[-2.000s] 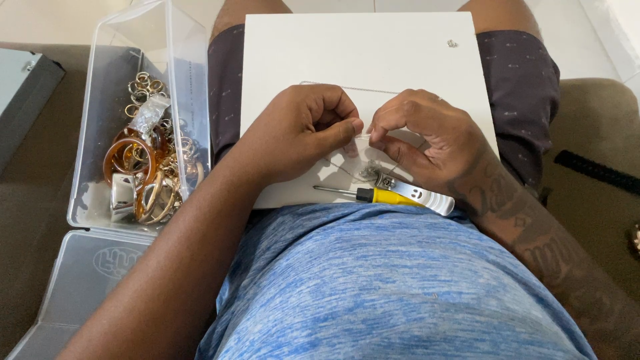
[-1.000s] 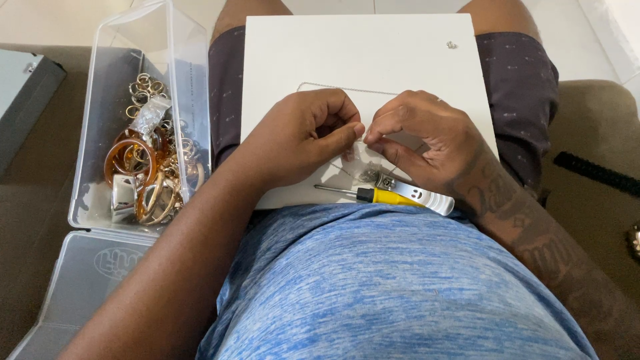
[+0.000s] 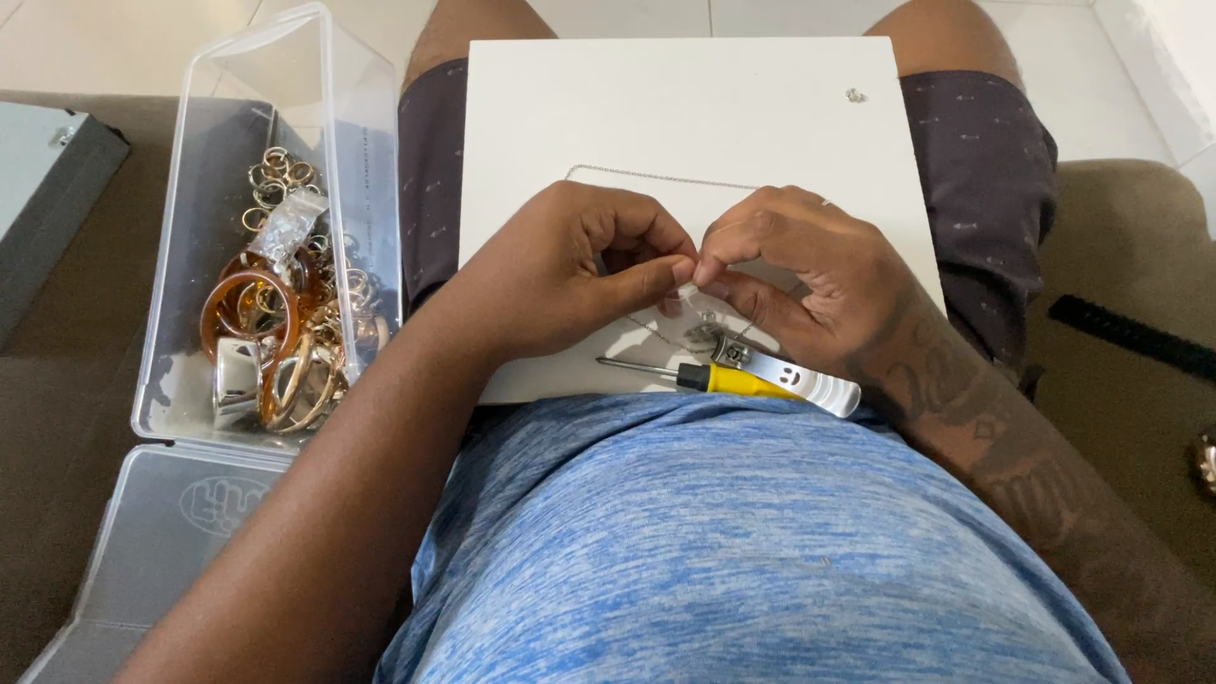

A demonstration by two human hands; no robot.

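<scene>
A thin silver-toned chain [image 3: 665,177] lies in a loop on the white board [image 3: 665,104], running behind and beneath both hands. My left hand [image 3: 608,271] and my right hand [image 3: 788,266] meet fingertip to fingertip above the board, pinching something tiny, probably part of the chain; the fingers hide it. Just below them rests a nail clipper [image 3: 793,372] with a face cut in its lever, across a small screwdriver with a yellow handle [image 3: 746,381]. A little heap of chain [image 3: 705,332] lies beside the clipper's head.
At the left stands a clear plastic box [image 3: 152,380] holding rings, bangles and a small plastic bag, its lid [image 3: 142,532] folded down. A small shiny piece [image 3: 856,96] sits near the board's far right corner. A black strip [image 3: 1130,332] lies on the seat at the right.
</scene>
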